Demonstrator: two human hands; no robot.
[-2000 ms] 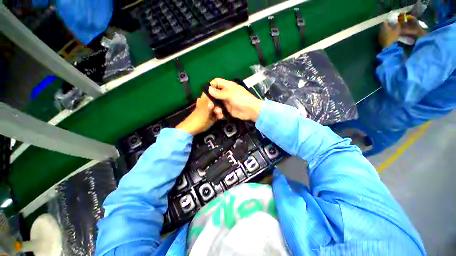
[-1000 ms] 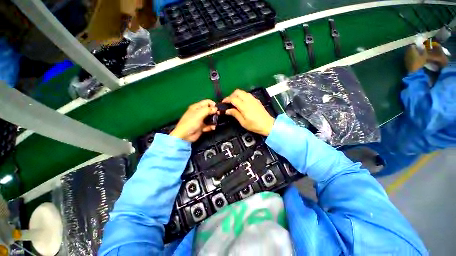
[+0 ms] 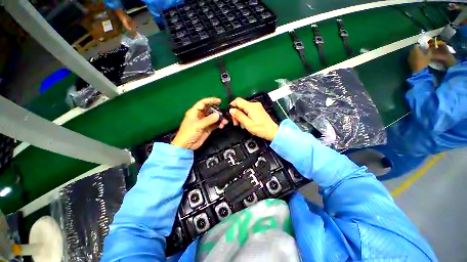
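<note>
My left hand [image 3: 197, 124] is closed around a small dark watch body [image 3: 214, 110], mostly hidden by the fingers. My right hand [image 3: 251, 117] is beside it, its fingertips pinched on a dark strap end [image 3: 229, 115] near the watch body. Whether the two parts touch cannot be told. Below the hands, the black component tray [image 3: 189, 214] holds watch bodies in square pockets. Several loose black straps [image 3: 233, 180] with silvery ends lie on the tray.
A strapped watch [image 3: 225, 78] lies on the green belt [image 3: 169, 100] just beyond my hands, with more farther right. Stacked trays [image 3: 220, 30] stand across the belt. Strap bags lie right [image 3: 340, 105] and left [image 3: 94, 212]. White posts [image 3: 61, 130] slant at left. Another person's sleeve [image 3: 435, 102] is at right.
My hands have drawn slightly apart, and the left has turned so part of the watch body shows. The view has shifted since the earliest frame. A hand now shows at the upper left.
</note>
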